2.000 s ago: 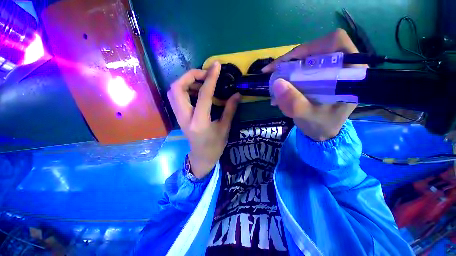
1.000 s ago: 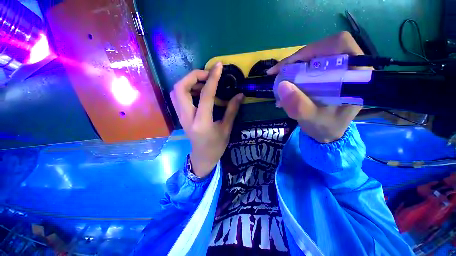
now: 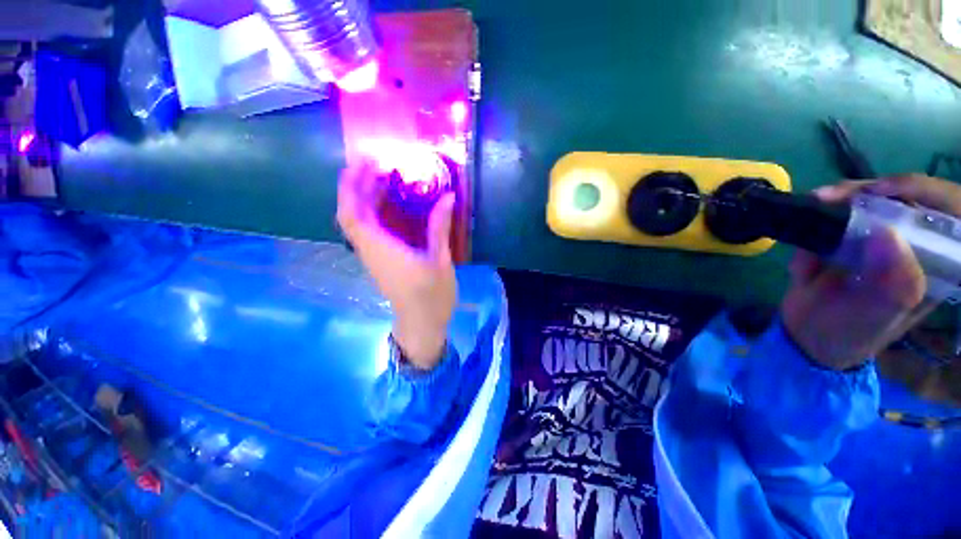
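Observation:
My left hand (image 3: 400, 253) is at the orange-brown board (image 3: 369, 121), under the lamp's violet glow. Its fingers are around a round part (image 3: 419, 177) there; glare hides the exact contact. My right hand (image 3: 859, 284) grips the glue syringe (image 3: 906, 234), its dark front end pointing left. The thin needle reaches over the yellow jig (image 3: 674, 244). The jig's left seat (image 3: 583, 197) is pale and without a part. A round black part (image 3: 663, 203) sits in the middle seat. Another round black part (image 3: 738, 211) is in the right seat, partly covered by the syringe.
The silver lamp head (image 3: 329, 40) hangs over the board. A white open carton (image 3: 227, 63) and a clear bluish bag (image 3: 145, 79) stand at the upper left. Dark tweezers (image 3: 846, 147) lie right of the jig. A tan cardboard pad (image 3: 917, 37) is at the upper right.
My left hand has moved from the jig to the board with the round part from the left seat. My right hand and the syringe have drawn back right. The view has shifted left.

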